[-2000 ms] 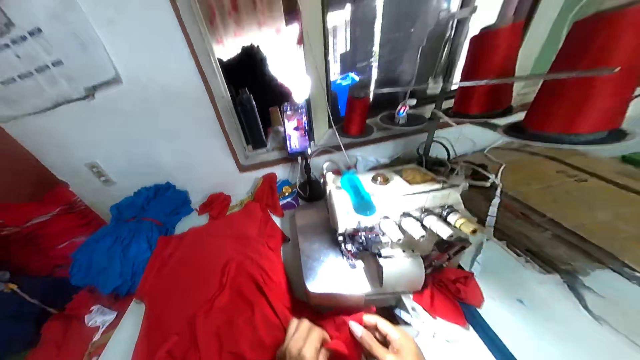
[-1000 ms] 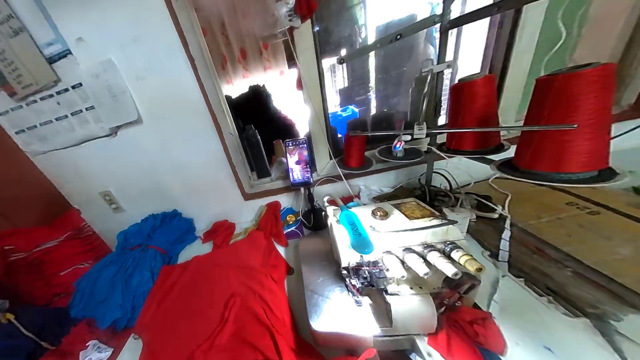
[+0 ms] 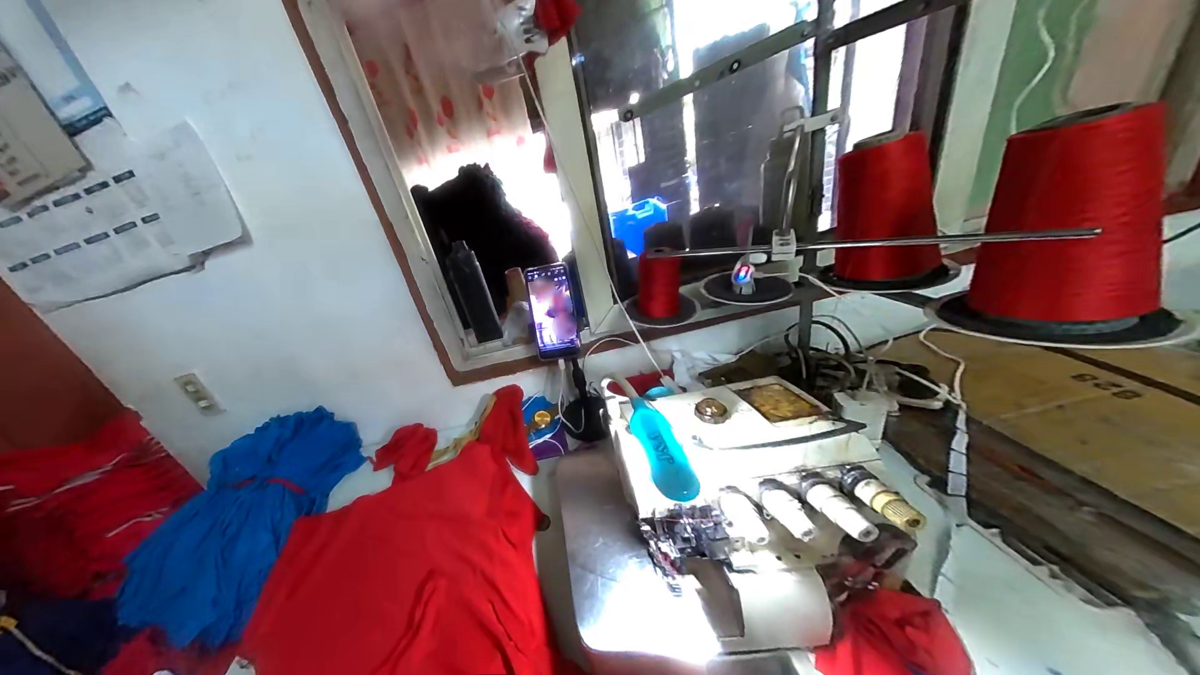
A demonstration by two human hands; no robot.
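Observation:
Neither my left hand nor my right hand shows in the head view now. A white overlock sewing machine (image 3: 778,600) stands at the lower centre, with a lit metal plate (image 3: 600,562) on its left and several tension dials (image 3: 792,511) on its front. A turquoise plastic piece (image 3: 664,450) lies on its top. Left of the machine, a red garment (image 3: 412,562) is spread over the table and runs out at the bottom edge. More red cloth (image 3: 891,633) lies at the machine's lower right.
Red thread cones (image 3: 1069,216) stand at the right under a metal rod. A phone (image 3: 555,309) is upright on a stand behind the machine. Blue gathered cloth (image 3: 244,525) and red bundles (image 3: 84,506) lie at the left. Cables (image 3: 872,361) run behind the machine beside a wooden board (image 3: 1078,412).
Two seconds ago both hands were on red cloth at the bottom edge, in front of the machine; now they are out of view. The view has tilted up somewhat.

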